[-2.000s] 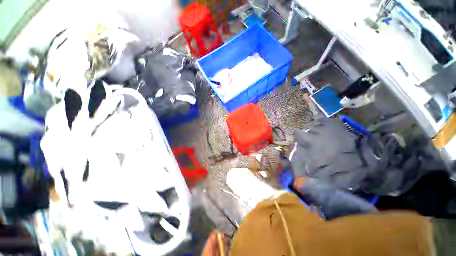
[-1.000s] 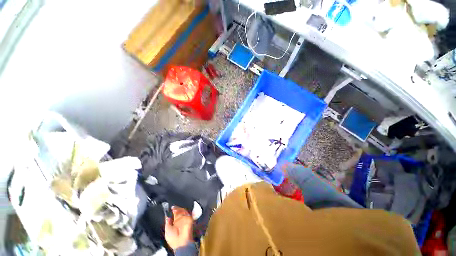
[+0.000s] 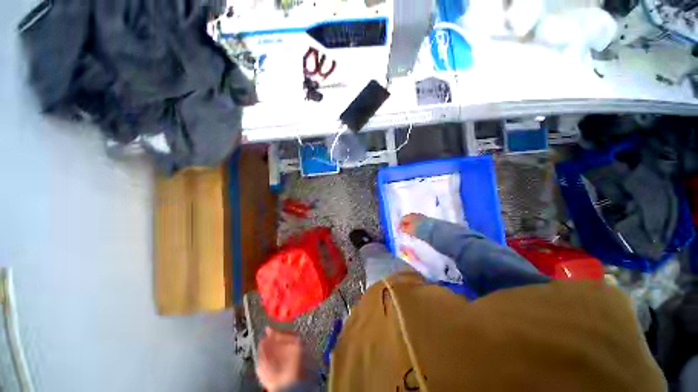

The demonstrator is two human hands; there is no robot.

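A blue crate [image 3: 499, 203] stands on the floor in front of me and holds white pieces with small dark marks. My right hand [image 3: 411, 223] is over the crate's white pieces [image 3: 434, 197]; its fingers are small and blurred, and I cannot tell if it touches them. My left hand [image 3: 280, 357] is low at the left, blurred, near a red plastic stool [image 3: 295, 279]. No object shows in it, but its finger pose is unclear.
The white machine table [image 3: 428, 115] runs across the top, with a black phone [image 3: 365, 105] and red-handled scissors [image 3: 318, 63]. Dark grey cloth [image 3: 168, 84] hangs at upper left above a cardboard box [image 3: 190, 241]. Another blue crate [image 3: 575, 207] holds grey cloth at right.
The view has turned and moved towards the table. The heaps of white and grey pieces at left have left the picture. My right hand now shows over the crate.
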